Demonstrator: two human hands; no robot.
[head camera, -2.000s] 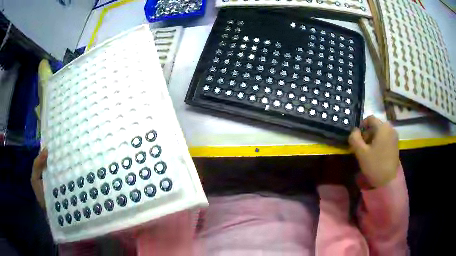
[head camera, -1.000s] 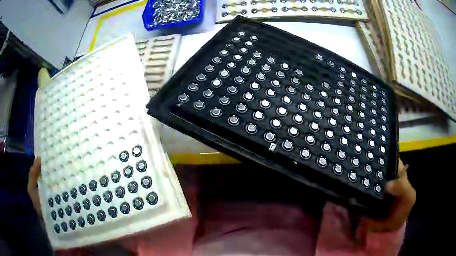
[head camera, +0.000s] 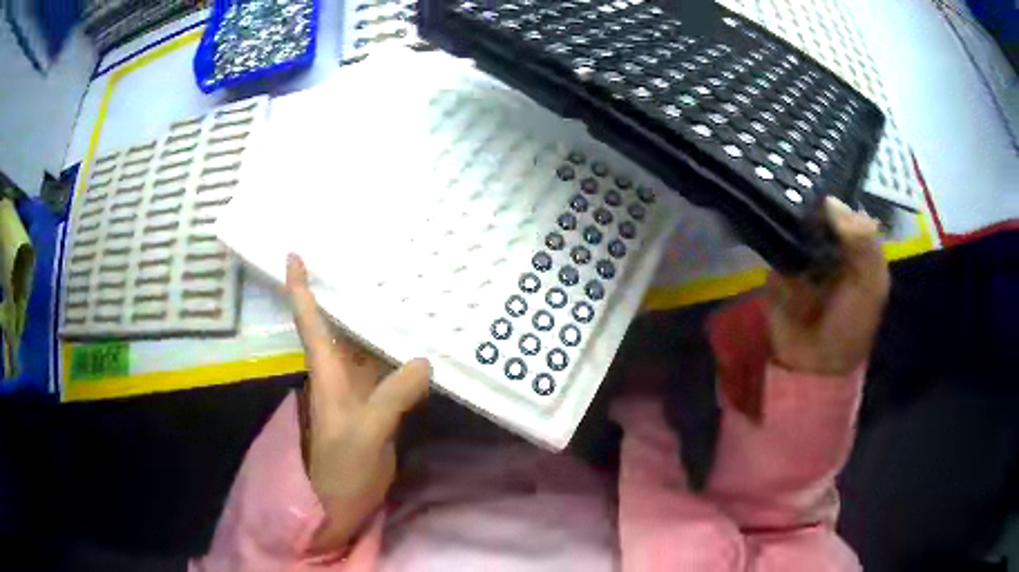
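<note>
A white tray (head camera: 369, 212) with round pockets is held at its near left edge by my left hand (head camera: 352, 408). Several rows of dark-ringed silver parts (head camera: 568, 275) sit at its right end; the other pockets show no parts. My right hand (head camera: 838, 291) grips the near right corner of a black tray (head camera: 670, 84). The black tray is raised and tilted, with many small silver parts in its pockets. Its lower edge is above the white tray's right side and hides some of it.
A pale board (head camera: 156, 223) with tan dumbbell cutouts lies at the left, by a green label (head camera: 101, 359). A blue bin (head camera: 259, 45) of silver parts stands at the back left. More boards show behind the black tray. Yellow tape (head camera: 190, 375) marks the table's front edge.
The white tray has moved right and turned in my left hand. My right hand has lifted the black tray up and back. The view has shifted left, showing the whole cutout board.
</note>
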